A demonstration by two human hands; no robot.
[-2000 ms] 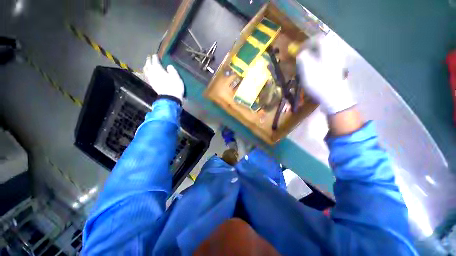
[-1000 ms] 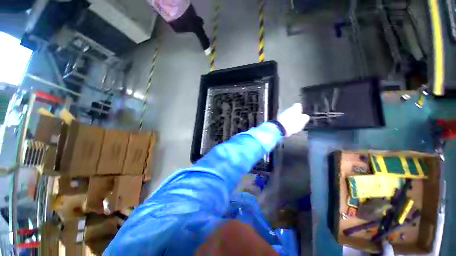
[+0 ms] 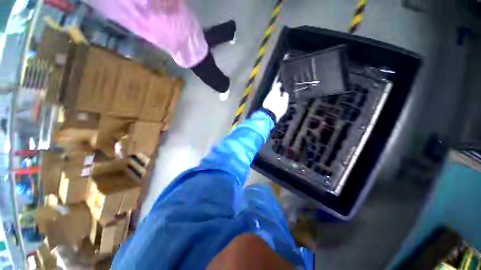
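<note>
My left hand (image 3: 276,102), in a white glove, holds the left edge of a shallow dark tray (image 3: 323,72) with a few thin silver pins on it. The tray is over the upper left part of the wave solder pallet (image 3: 303,167), a dark frame with many cut-outs, which lies in a large black bin (image 3: 399,83) on the floor. I cannot tell if the tray rests on the pallet. My right hand is not in view.
A person in pink (image 3: 153,26) walks at the upper left. Cardboard boxes (image 3: 124,84) are stacked at the left. The green bench (image 3: 458,184) is at the right, with part of the cardboard box (image 3: 438,248) at the lower right. Yellow-black tape (image 3: 258,63) marks the floor.
The tray has moved from the bench to over the black bin, held in my left hand. The view has turned left. My right hand, earlier at the cardboard box, has left the picture.
</note>
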